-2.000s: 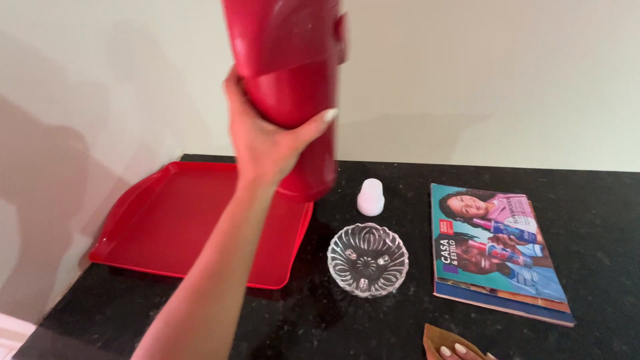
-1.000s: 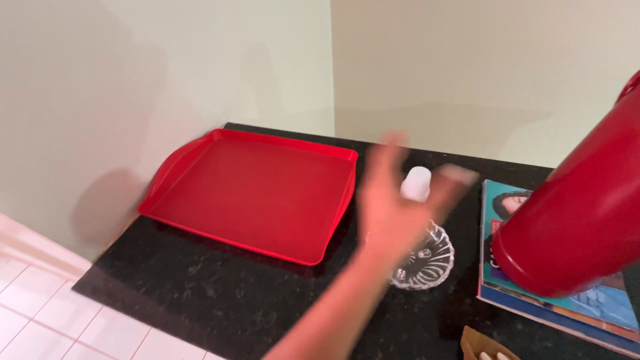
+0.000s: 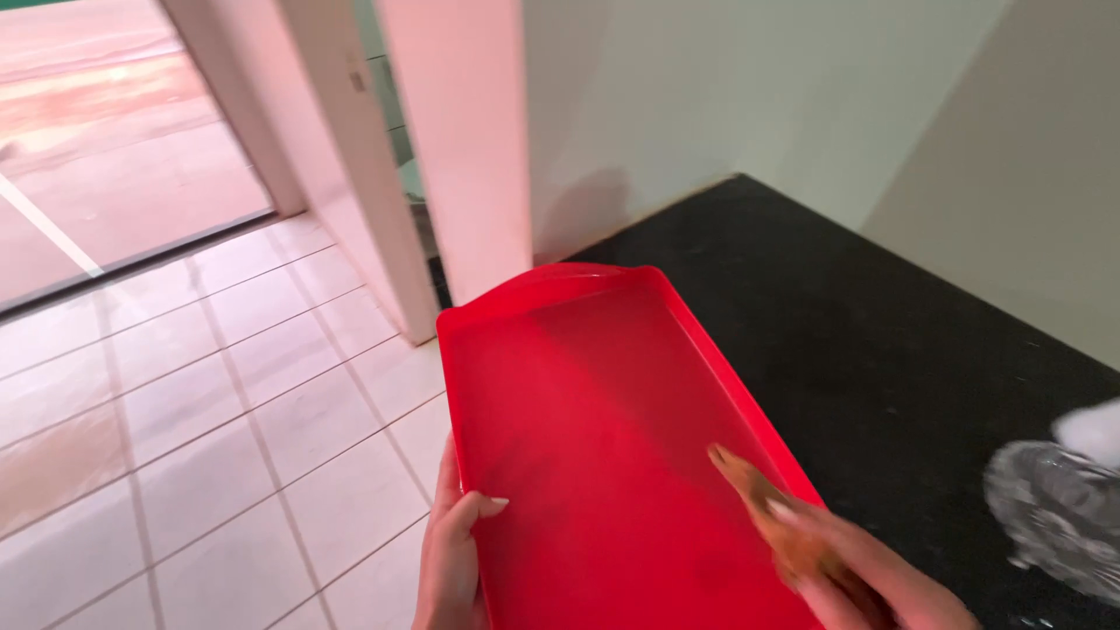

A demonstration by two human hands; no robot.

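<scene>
A red plastic tray is held up beside the black stone countertop, over its left edge. My left hand grips the tray's left rim, thumb on top and fingers beneath. In my right hand is a crumpled brown cloth or paper, its tip hanging over the tray's right part. Whether that hand also touches the tray's rim cannot be told.
On the black countertop, a clear glass dish and a white object stand at the right edge, blurred. Walls border the counter. White floor tiles and a doorway lie to the left.
The tray has been lifted from the countertop and my left hand has taken hold of it. The red flask, over the magazines one second ago, is out of view. The view has swung left.
</scene>
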